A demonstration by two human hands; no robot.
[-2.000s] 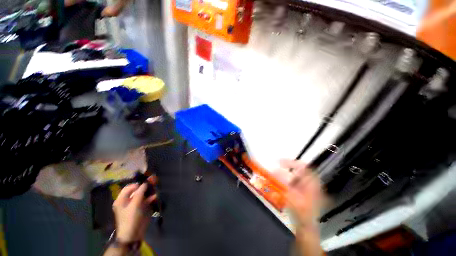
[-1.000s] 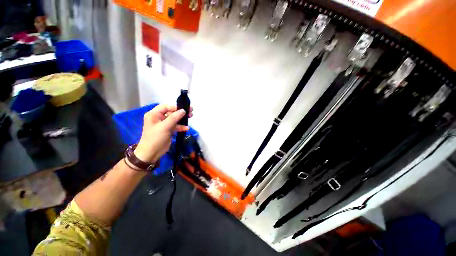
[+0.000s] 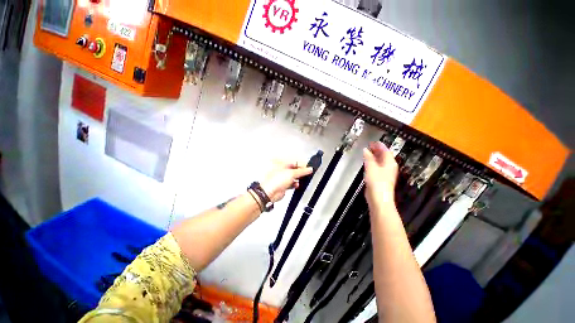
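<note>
My left hand (image 3: 287,180) pinches a narrow black strap (image 3: 291,211) just below its wider top end. The strap hangs down in front of the machine's white panel. My right hand (image 3: 381,171) is raised among the metal clips, its fingertips beside a silver clip (image 3: 396,146); whether they grip it cannot be told. Another silver clip (image 3: 354,131) between my hands holds a hanging black strap (image 3: 321,186) with a small metal buckle. More black straps hang behind and to the right of my right hand, partly hidden by it and the forearm.
The drying machine's orange housing (image 3: 485,120) and dark chain (image 3: 252,62) run above the clips. An orange control panel (image 3: 104,47) is at the upper left. A blue bin (image 3: 82,236) with dark items stands at the lower left. A dark-blue object (image 3: 455,291) is at the lower right.
The view has turned from the table to the machine and its sign. My left hand has carried the strap up and right, beside the hanging straps. My right hand has come back into view at the clips.
</note>
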